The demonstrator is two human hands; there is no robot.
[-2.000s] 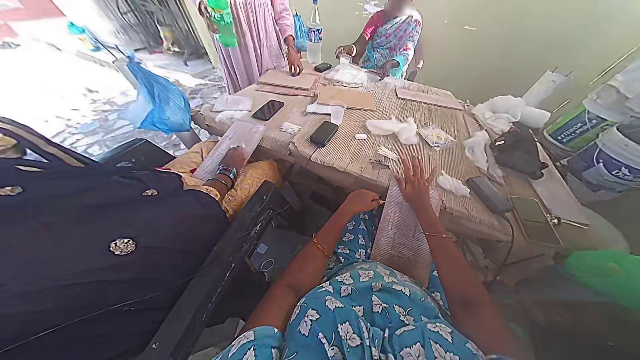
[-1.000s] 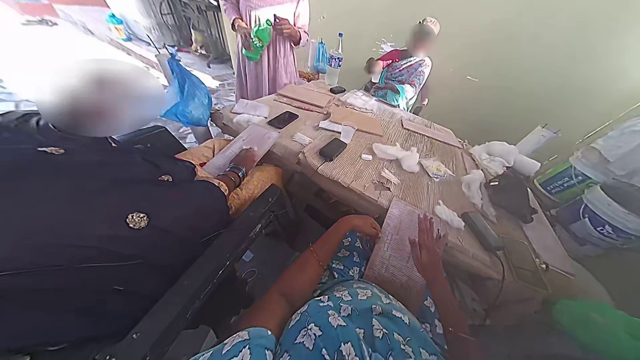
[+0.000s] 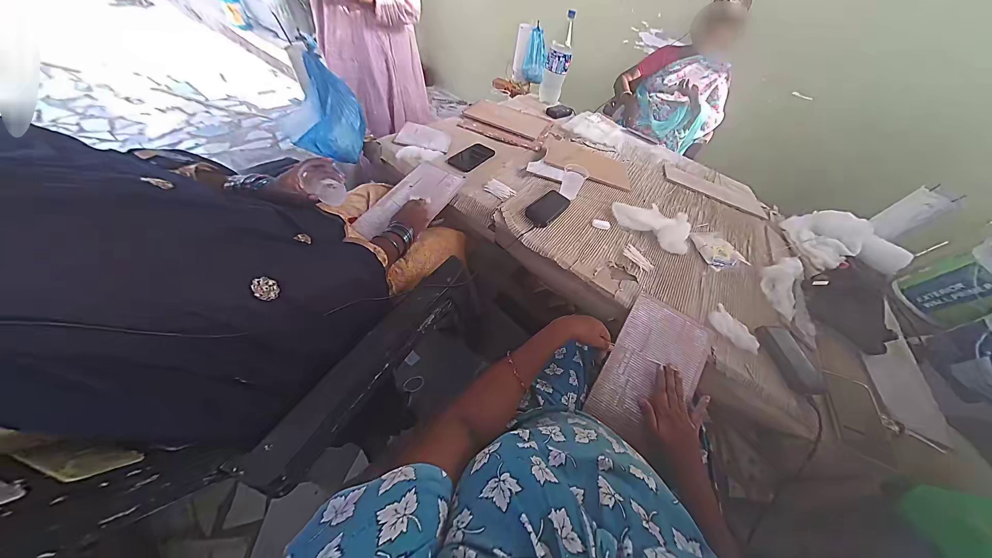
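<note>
A flat ribbed board leans between my lap and the near edge of the table. My right hand lies on its lower right part with the fingers spread. Beside the board's left edge is my left hand, its fingers curled; a small pale tip shows at them, too small to identify. On the corrugated table cover near the board lie a bundle of cotton swabs and a piece of cotton wool.
To the left, a seated person's hand rests on another board. The table also bears a black phone, a dark case, a plastic cup and a water bottle. Buckets stand at right. Two people are beyond.
My right hand has moved down the board, from near its top edge to its lower right part. The standing person's green bottle has gone out of view. The view has shifted.
</note>
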